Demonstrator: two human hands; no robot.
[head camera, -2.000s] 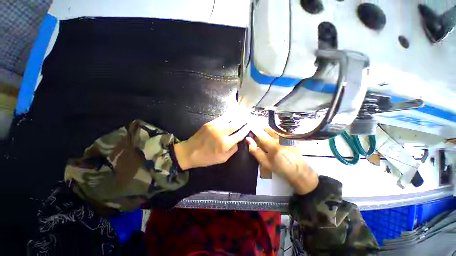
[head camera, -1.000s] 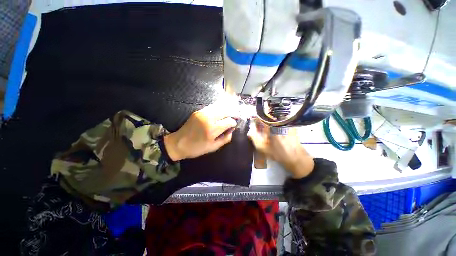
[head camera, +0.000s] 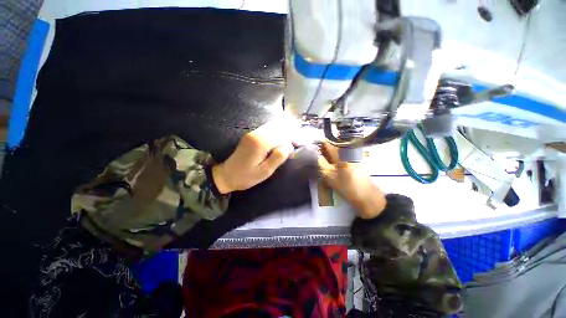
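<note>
A large black garment panel (head camera: 161, 93) lies over the left part of the table, with a pale stitched line running toward the needle area. My left hand (head camera: 251, 163) pinches the panel near its right edge, just left of the needle area. My right hand (head camera: 347, 180) is beside that edge, under the front of the sewing machine (head camera: 354, 56); its fingertips are blurred and partly hidden, so its hold is unclear. The needle area (head camera: 304, 127) is washed out by bright lamp light. The near corner of the panel is blurred and lifted.
Teal-green scissors handles (head camera: 428, 158) lie right of the needle area. A ruler strip (head camera: 285, 240) runs along the table's front edge. Blue crates (head camera: 478, 258) stand below at right, beside grey garment pieces (head camera: 527, 282). A frayed black stack (head camera: 80, 273) is at lower left.
The panel's near right corner has shifted left and lifted, baring more white table by the front edge. Both hands stay close to the needle area. The camera view has shifted.
</note>
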